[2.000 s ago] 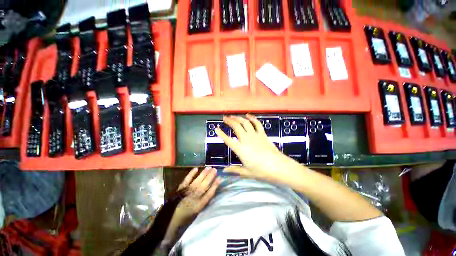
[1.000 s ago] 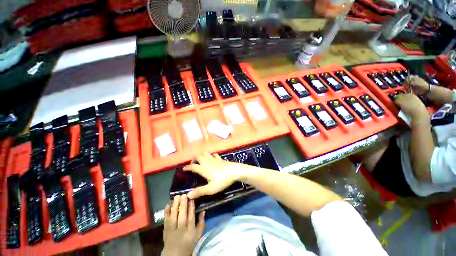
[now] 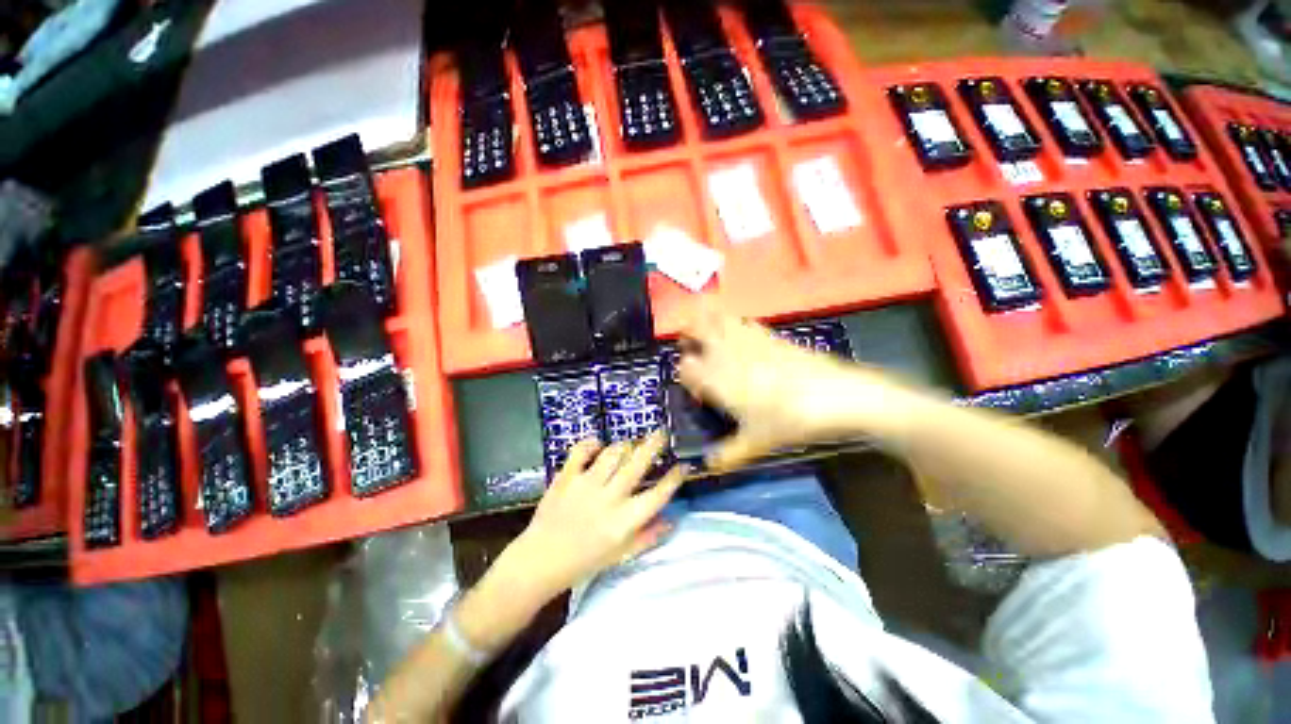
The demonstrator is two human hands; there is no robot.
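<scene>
Several black flip phones lie in a row on the dark green mat in front of me. The two leftmost are open, their dark screen halves (image 3: 582,304) up over the tray edge and their keypads (image 3: 571,410) towards me. My left hand (image 3: 598,502) rests its fingertips on the lower ends of these keypads, fingers apart. My right hand (image 3: 758,385), blurred, grips the third phone (image 3: 694,422) from above, its thumb near the lower edge. This phone is partly hidden. The phones further right are mostly under my right hand and forearm.
A red-orange tray (image 3: 687,323) behind the row holds open phones and white slips. The left tray (image 3: 439,467) holds open phones; the right tray (image 3: 977,371) holds closed, labelled phones. A white board (image 3: 290,85) lies back left. Clear plastic (image 3: 382,608) hangs below the bench edge.
The two leftmost phones in the row, closed before, now stand open. My right hand has moved right to the third phone. My left hand has moved up onto the keypads. The view has shifted.
</scene>
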